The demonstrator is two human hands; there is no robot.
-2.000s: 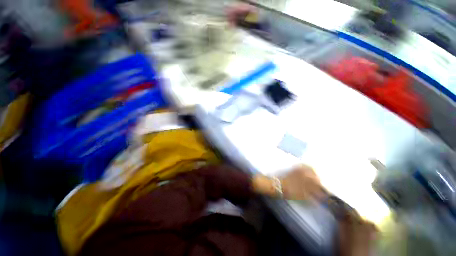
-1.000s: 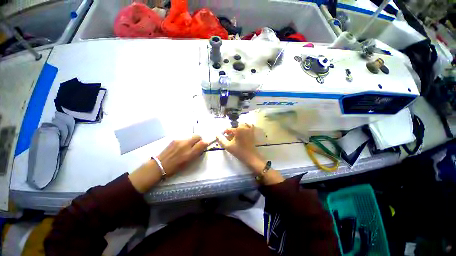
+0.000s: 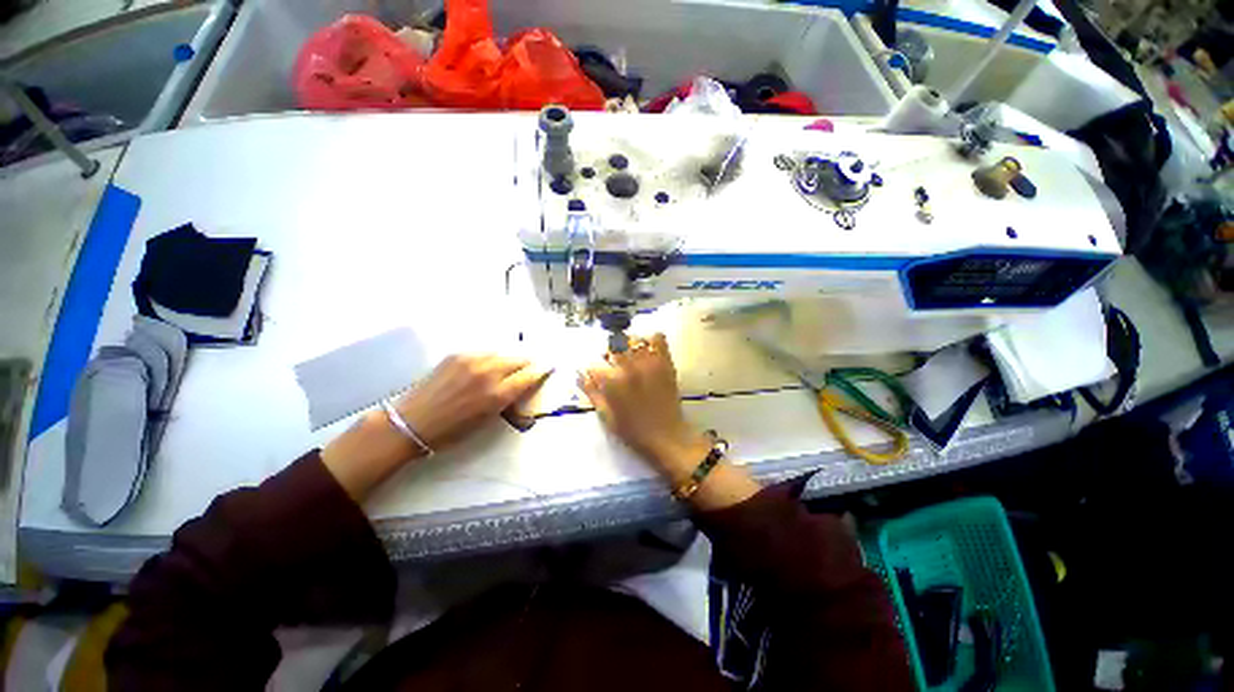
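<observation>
The white sewing machine (image 3: 812,264) marked JACK stands in front of me, its presser foot (image 3: 617,329) under the left end of the head. My left hand (image 3: 481,385) lies on the white table just left of the foot, fingers extended to the right. My right hand (image 3: 639,392) is just below the foot, fingertips close to it. A small light piece seems to lie between the fingertips, but glare hides it. A pale grey rectangular piece (image 3: 359,376) lies left of my left hand.
Black and white squarish pieces (image 3: 200,281) and grey curved pieces (image 3: 111,433) lie at left. Yellow and green scissors (image 3: 863,412) and white cloth (image 3: 1053,354) lie at right. A teal basket (image 3: 964,581) is below. Red-orange bags (image 3: 508,68) fill the trough behind.
Since the blurred view turned toward the left side, the head view faces the machine. In the last second my hands moved slightly apart, with the right fingers staying by the presser foot.
</observation>
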